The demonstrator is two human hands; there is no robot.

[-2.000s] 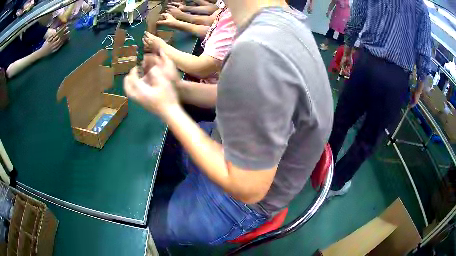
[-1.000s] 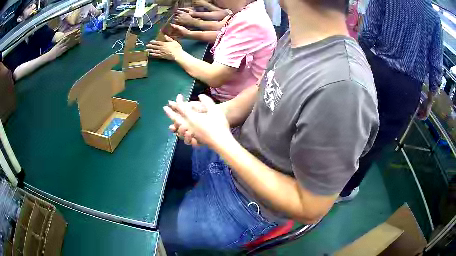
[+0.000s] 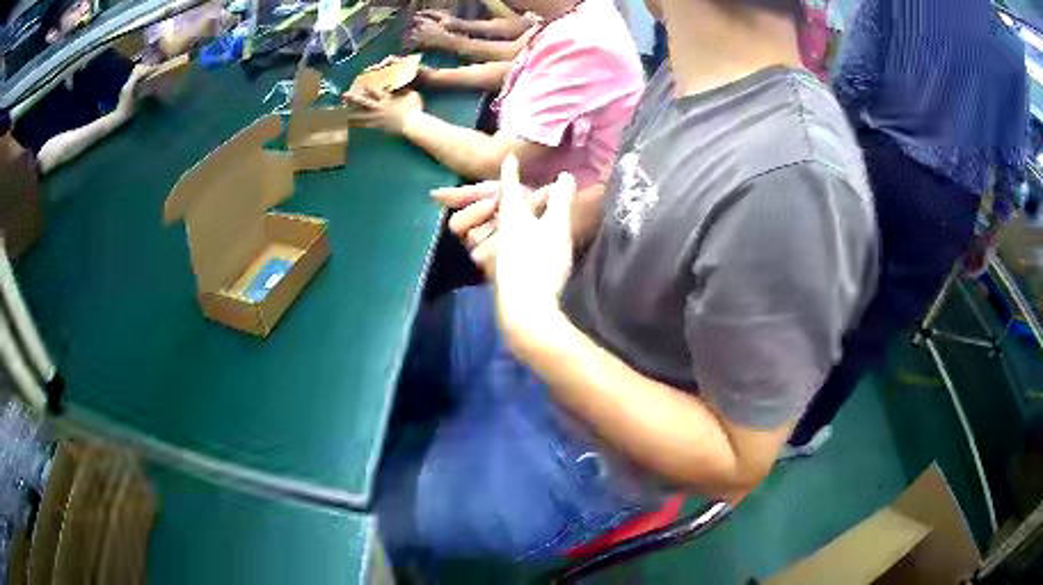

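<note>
Neither of my hands is in the picture. Nearest in front of me, an open brown mailer box (image 3: 295, 283) stands on the green table (image 3: 300, 400), its lid raised toward the left. A flat blue card (image 3: 270, 278) lies inside the box. At the bottom left, a divided carton tray (image 3: 89, 520) is partly cut off by the picture's edge and blurred, with clear poly bags (image 3: 21, 457) at its far left.
A seated person in a grey shirt (image 3: 761, 240) holds both hands up beside the table. Beyond, a person in pink (image 3: 578, 91) handles a brown box (image 3: 387, 75). Another open box (image 3: 318, 139) stands farther back. A large open carton (image 3: 875, 543) is at bottom right.
The view has shifted, so the near box and the grey-shirted person appear farther right than at first. That person's hands have moved apart from their earlier clasp. The pink-shirted person's box is now lower and flatter.
</note>
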